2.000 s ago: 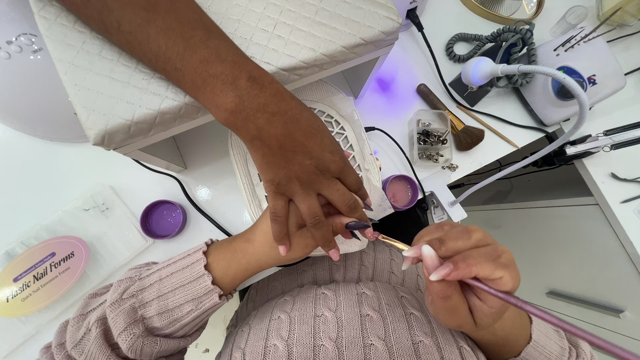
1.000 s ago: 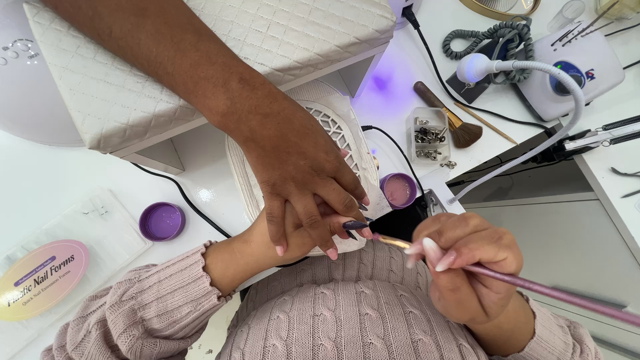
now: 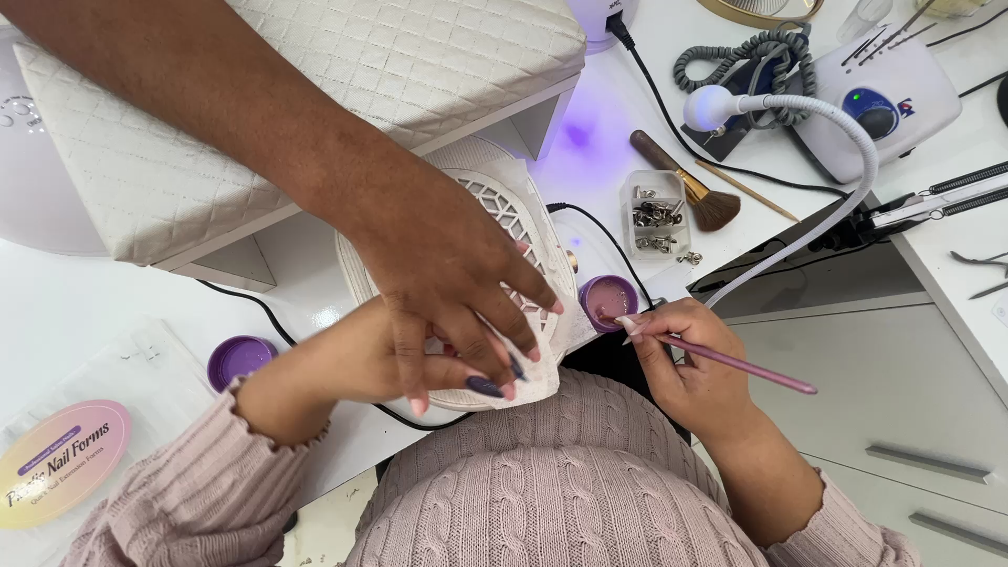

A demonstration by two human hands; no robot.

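Observation:
My left hand [image 3: 358, 358] is under another person's hand [image 3: 441, 244], loosely around its fingers; long dark nails show beside their blurred fingertips, and most of my fingers are hidden. With my right hand [image 3: 693, 358] I hold a nail brush by its pink handle [image 3: 740, 364]. The brush tip is in the pink gel of a small purple jar [image 3: 608, 303], and my pale pointed nails are just beside that jar's rim. Both held hands are over a round white dust collector [image 3: 504, 205] with a patterned grille, partly covered by a white paper sheet [image 3: 543, 374].
A quilted white armrest [image 3: 315, 71] supports the other person's arm. A purple lid [image 3: 240, 361] and a nail forms packet [image 3: 67, 465] lie at left. At right are a divided box of metal bits [image 3: 657, 214], a soft brush [image 3: 713, 206], a gooseneck lamp [image 3: 858, 150] and a nail drill unit [image 3: 882, 110].
My right hand has brought the brush from the other person's fingertip to the purple jar. The held fingers have shifted, and the view has moved slightly.

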